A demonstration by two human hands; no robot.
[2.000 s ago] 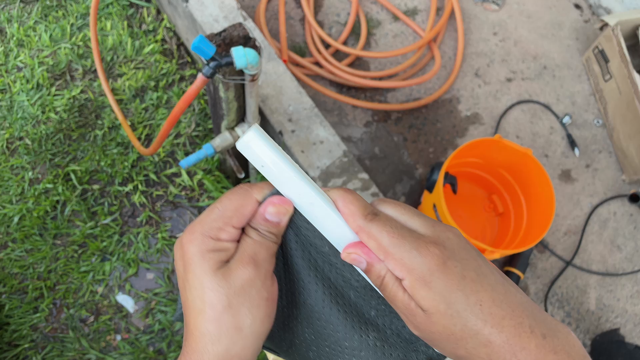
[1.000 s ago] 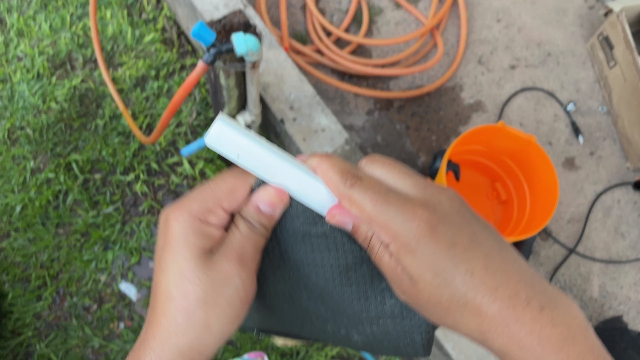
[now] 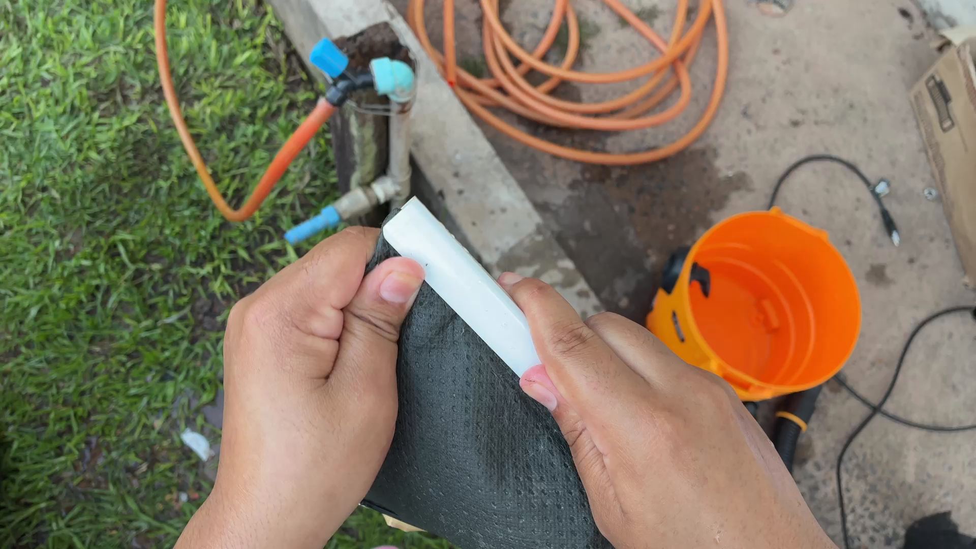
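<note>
A white plastic strip (image 3: 461, 286) lies diagonally along the top edge of a dark, dimpled fabric bag (image 3: 480, 427). My left hand (image 3: 328, 366) pinches the fabric's upper corner between thumb and fingers, its thumb touching the strip near the upper end. My right hand (image 3: 648, 404) grips the strip's lower part, thumb and index finger around it. The hands hide the strip's lower end and part of the fabric. Just beyond the strip stands a pipe with a tap with a blue handle (image 3: 329, 58) and an orange hose attached.
A coiled orange hose (image 3: 610, 156) lies on the concrete beyond a concrete curb (image 3: 480, 183). An orange bucket (image 3: 770, 305) is at the right, near a black cable (image 3: 877, 412) and a cardboard box (image 3: 945, 145). Grass (image 3: 99, 305) covers the left side.
The strip's upper end has swung from pointing further left to a steeper slant. My left hand, below the strip's middle one second ago, is now near its upper end, at the fabric's corner.
</note>
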